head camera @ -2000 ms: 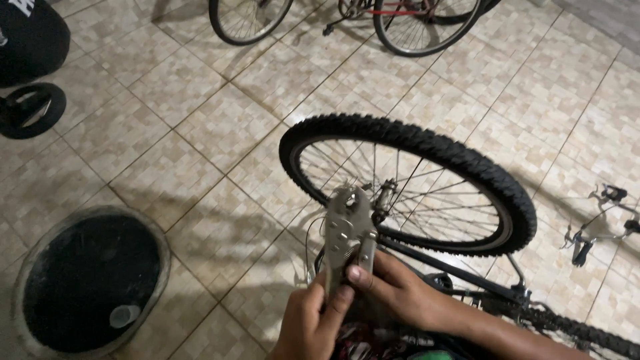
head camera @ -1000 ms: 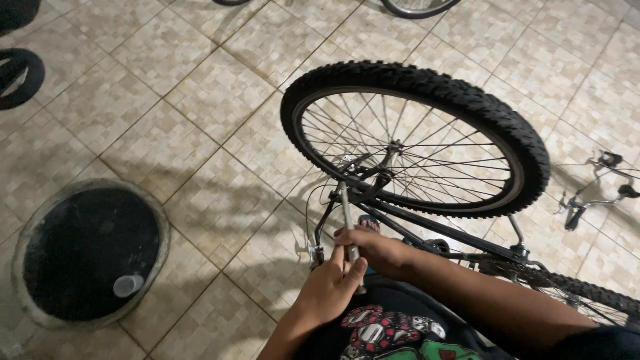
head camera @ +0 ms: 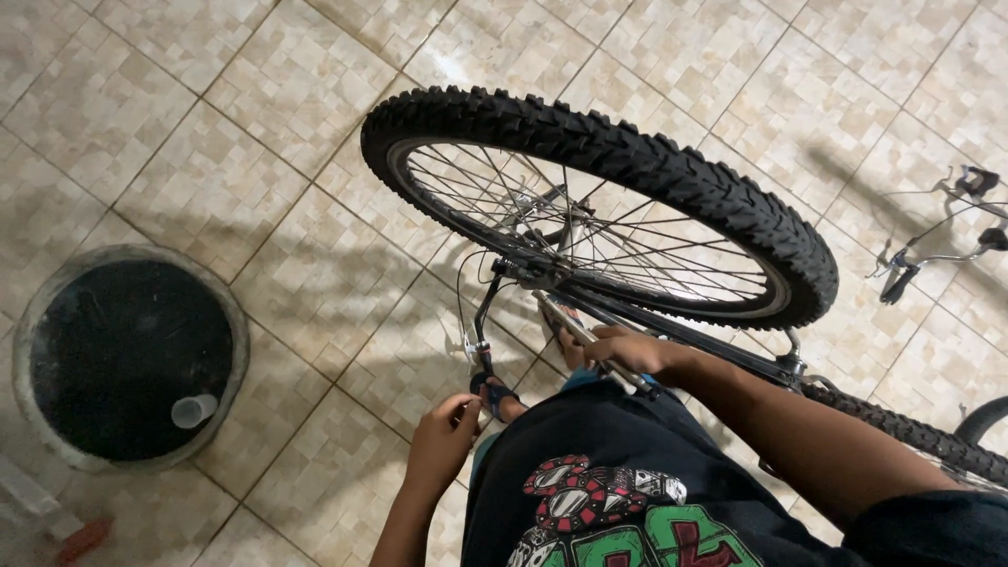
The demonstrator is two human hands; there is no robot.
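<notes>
My right hand (head camera: 628, 349) grips a metal hand tool (head camera: 577, 331), which looks like locking pliers. Its far end points toward the hub side of a raised bicycle wheel (head camera: 654, 165) with a black knobby tire and thin spokes. My left hand (head camera: 449, 441) hangs apart from the tool at the lower middle, its fingers partly curled with nothing visible in them. Just beyond the tool, the black bicycle frame (head camera: 669, 323) runs to the lower right. A handlebar end with a brake lever (head camera: 482, 346) lies below the wheel, near my feet.
A round container (head camera: 126, 354) of dark liquid, with a small translucent cup (head camera: 194, 411) in it, stands on the tiled floor at left. At right are another handlebar (head camera: 937, 256) and a rear tire (head camera: 898, 429). My sandaled feet (head camera: 498, 398) are under the frame.
Both hands were together on the tool earlier; my left hand has since let go and moved away from it, while my right hand keeps hold. The view has shifted closer over the wheel.
</notes>
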